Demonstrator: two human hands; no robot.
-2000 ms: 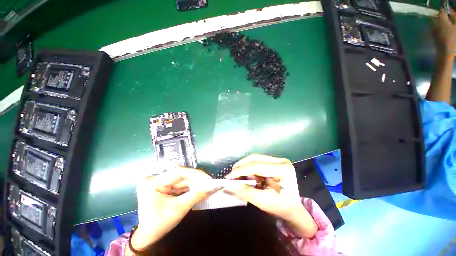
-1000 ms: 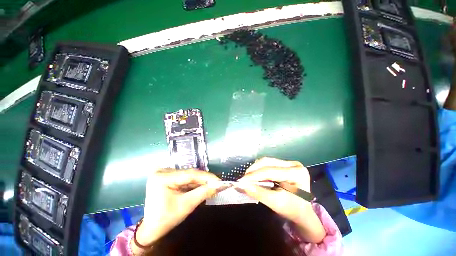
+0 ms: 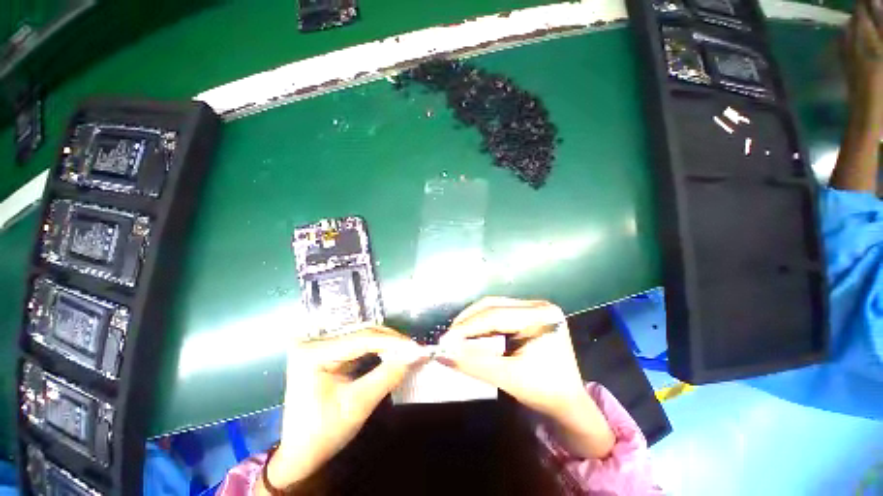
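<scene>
My left hand (image 3: 334, 383) and my right hand (image 3: 518, 354) meet at the fingertips near the table's front edge. Their fingers are pinched together; anything between them is too small and blurred to tell. A white sheet (image 3: 450, 381) lies below the fingertips, partly covered by the hands and by dark hair at the bottom. An open phone unit (image 3: 334, 271) lies beyond my left hand, its board end away from me and its lower end hidden by the hand. A clear film (image 3: 452, 228) lies to its right. A heap of small black parts (image 3: 508, 121) lies farther back.
A black tray (image 3: 174, 223) with several phone units stands at left. Another black tray (image 3: 750, 242) at right holds phones at its far end and small white strips (image 3: 731, 118). Phones lie on the green conveyor (image 3: 194, 48). Another person's arm and blue sleeve (image 3: 852, 262) are at right.
The thin dark tool seen at my right hand a second ago no longer shows. More of the white sheet shows beside the right fingers. The view has shifted; the conveyor phones moved left.
</scene>
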